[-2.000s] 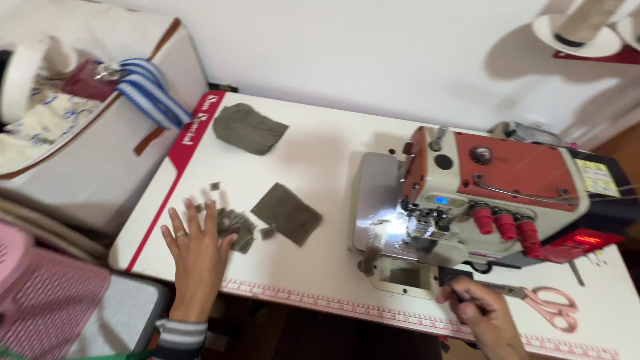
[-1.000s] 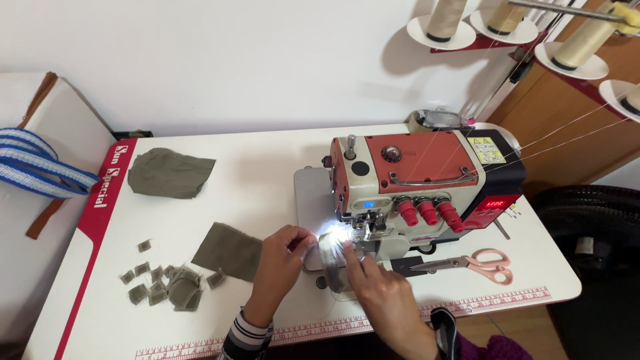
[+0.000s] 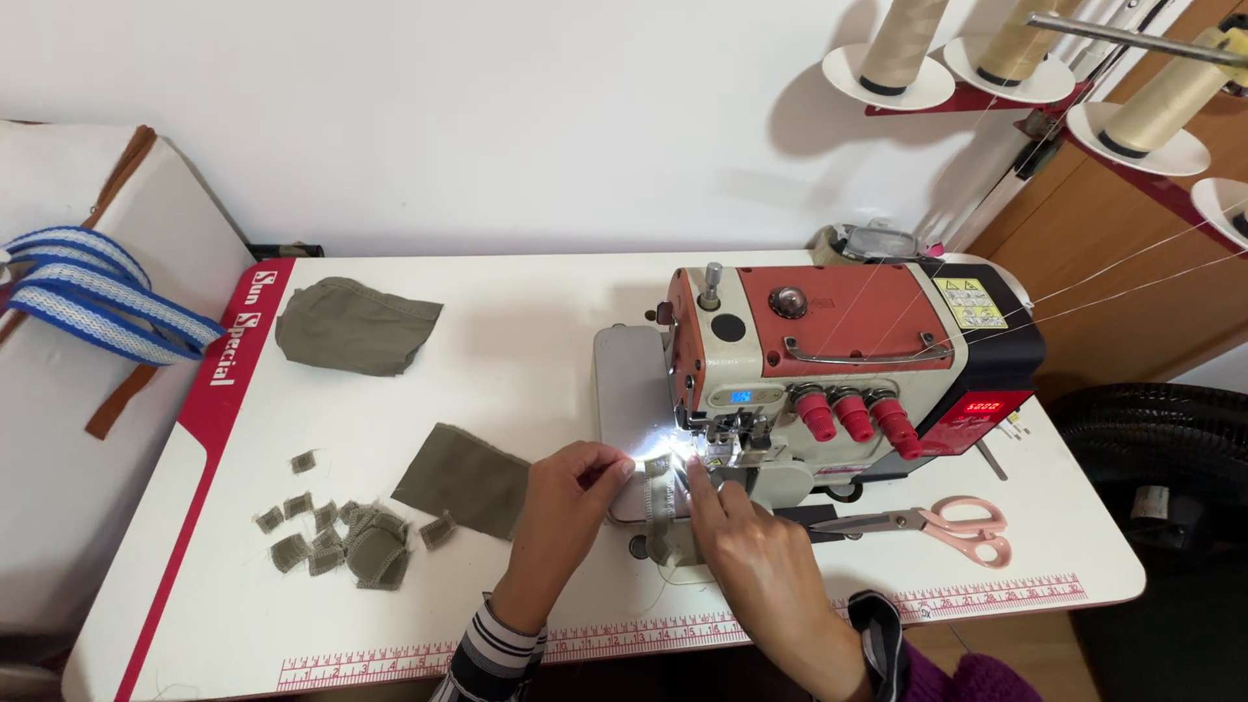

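An orange and cream overlock sewing machine (image 3: pixel 819 331) stands on the white table, its lamp lit over the needle area. A narrow olive fabric strip with stitched edges (image 3: pixel 660 512) hangs over the front of the machine's plate. My right hand (image 3: pixel 765 556) rests with its extended index finger at the strip's upper end, beside the presser foot. My left hand (image 3: pixel 573 517) is left of the strip, thumb and index finger pinched at a thin, bright thread or edge that glare blurs. Left of it lie an olive fabric rectangle (image 3: pixel 463 478) and a pile of small olive pieces (image 3: pixel 375 546).
Pink-handled scissors (image 3: pixel 960 531) lie right of my right hand. A larger olive fabric piece (image 3: pixel 359 327) lies at the back left. A printed ruler tape (image 3: pixel 585 639) runs along the front edge. Thread cones (image 3: pixel 902 44) stand at the upper right, with threads running to the machine. A black fan (image 3: pixel 1150 487) is at the right.
My left hand has moved from the small fabric pieces to the machine's plate. My right hand has come from near the scissors to the needle area. The view has shifted.
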